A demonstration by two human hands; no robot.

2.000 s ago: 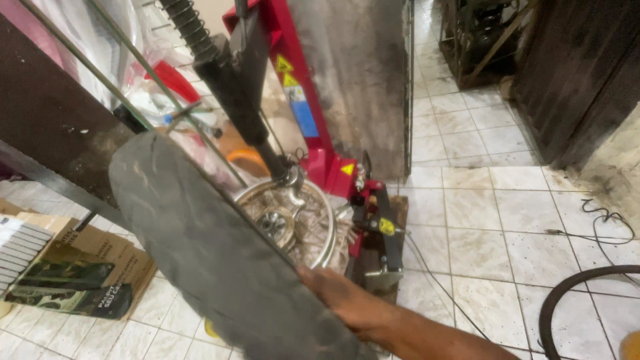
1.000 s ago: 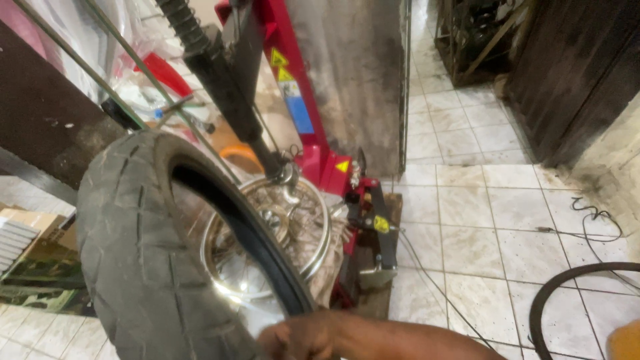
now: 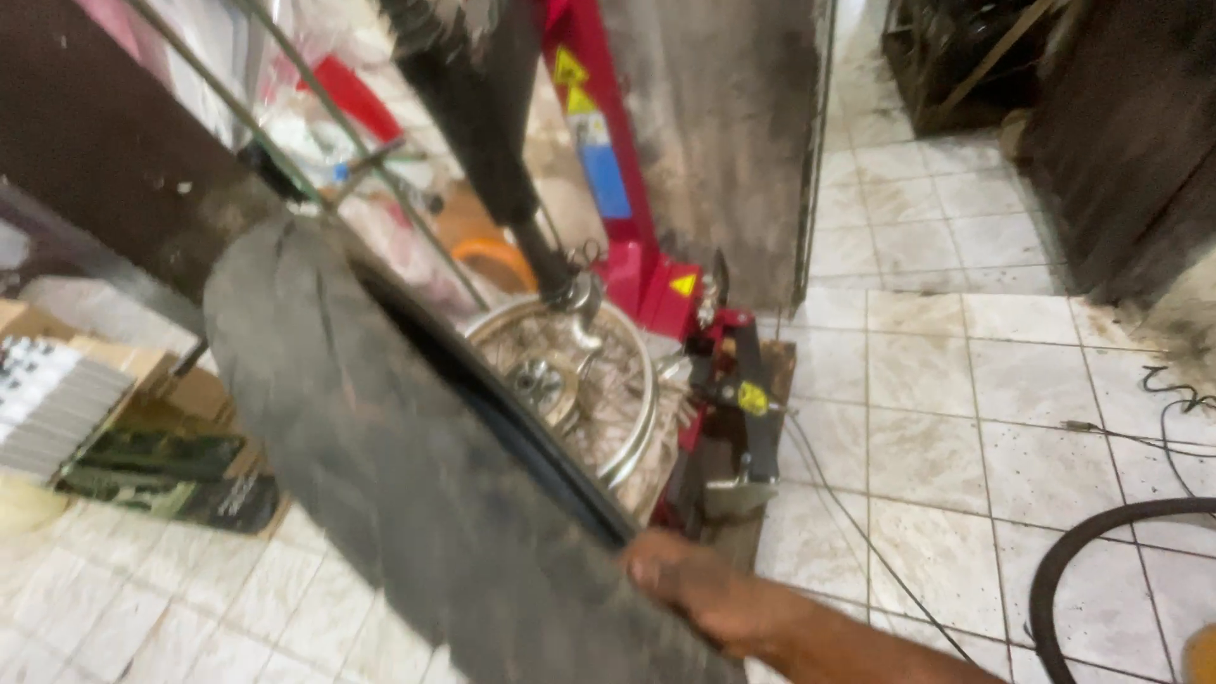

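My right hand (image 3: 689,584) grips the edge of a black rubber tyre (image 3: 408,446), which stands tilted across the middle of the view, its tread towards me. Behind the tyre, a spoked metal wheel rim (image 3: 646,408) lies flat on a red tyre-changing machine (image 3: 622,218). The machine's black arm (image 3: 494,142) comes down to the rim's far edge, where a metal head touches or nearly touches it. The tyre hides the near left part of the rim. My left hand is out of view. The picture is blurred.
Cartons (image 3: 171,456) lie on the tiled floor at the left. Thin metal bars (image 3: 313,114) slant beside a dark panel (image 3: 85,123). A black hose (image 3: 1054,570) curves at the lower right, near thin cables (image 3: 1130,437). A dark metal frame (image 3: 950,66) stands at the far right.
The tyre has turned in my right hand's grip: one second ago its inner opening showed widely, and now mostly its tread faces me. The rim on the machine stays in place.
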